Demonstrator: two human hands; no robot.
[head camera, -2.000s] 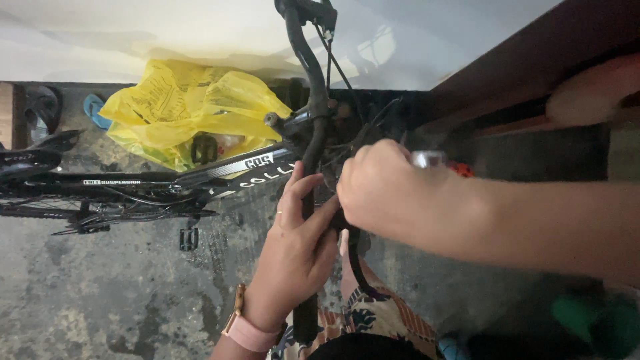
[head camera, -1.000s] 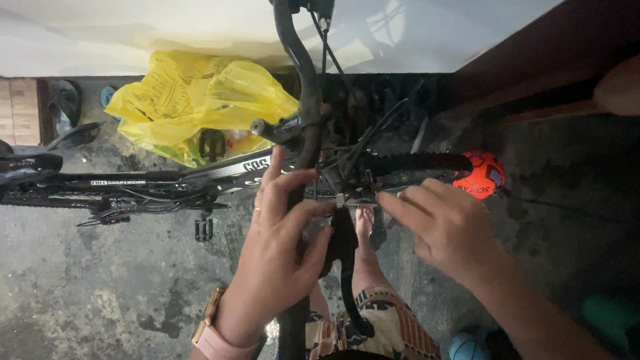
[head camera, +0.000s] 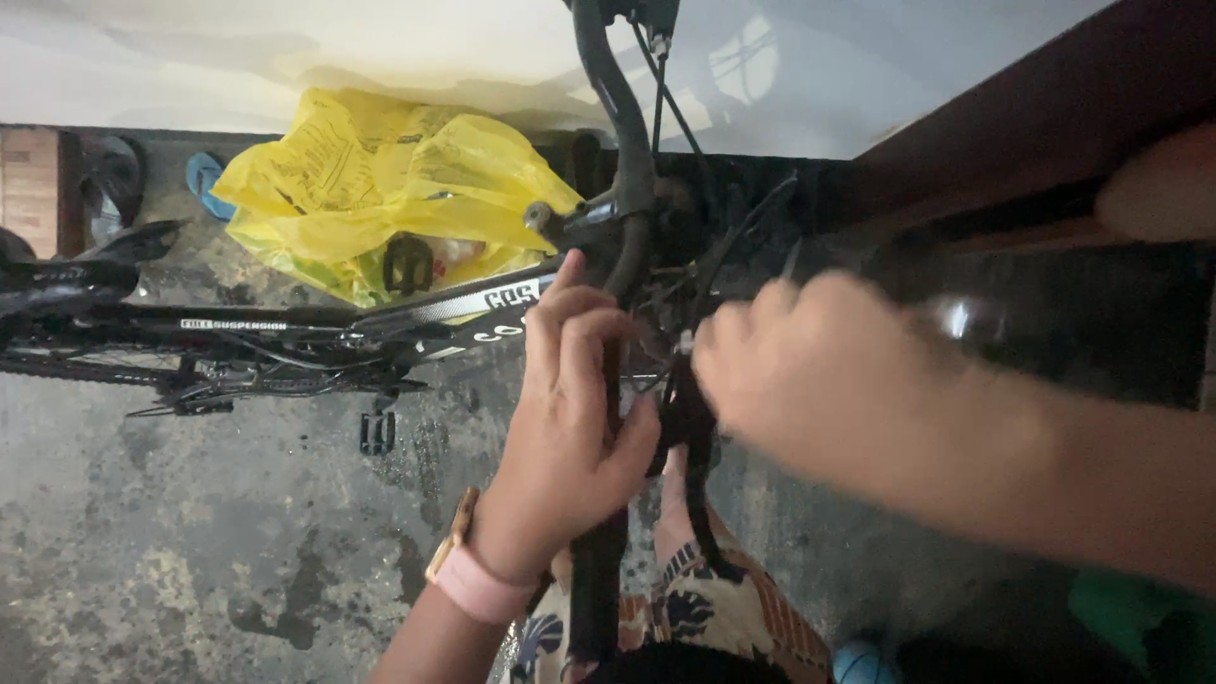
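A bicycle's black handlebar (head camera: 619, 123) runs from the top of the view down to the wearer's lap. My left hand (head camera: 579, 399), with a pink-banded watch at the wrist, lies around the bar by the brake lever mount. My right hand (head camera: 807, 361) is blurred and stands close at the right of the brake lever (head camera: 701, 494); its fingers are curled, and whether they hold anything is hidden. A small silvery cable end or adjuster (head camera: 685, 342) shows between the hands. Black cables (head camera: 736, 233) curve above them. The bicycle frame (head camera: 475, 318) extends to the left.
A yellow plastic bag (head camera: 380, 180) lies on the floor against the wall, behind the frame. A blue slipper (head camera: 207, 185) and a wooden block (head camera: 30, 185) are at the left. One pedal (head camera: 377, 432) sticks out over the wet concrete floor (head camera: 190, 532). A dark reddish panel (head camera: 1045, 123) borders the right.
My right hand, lower and apart from the lever a second ago, has moved up and left to the lever mount. It now covers the orange ball seen then. My left hand stays at the bar.
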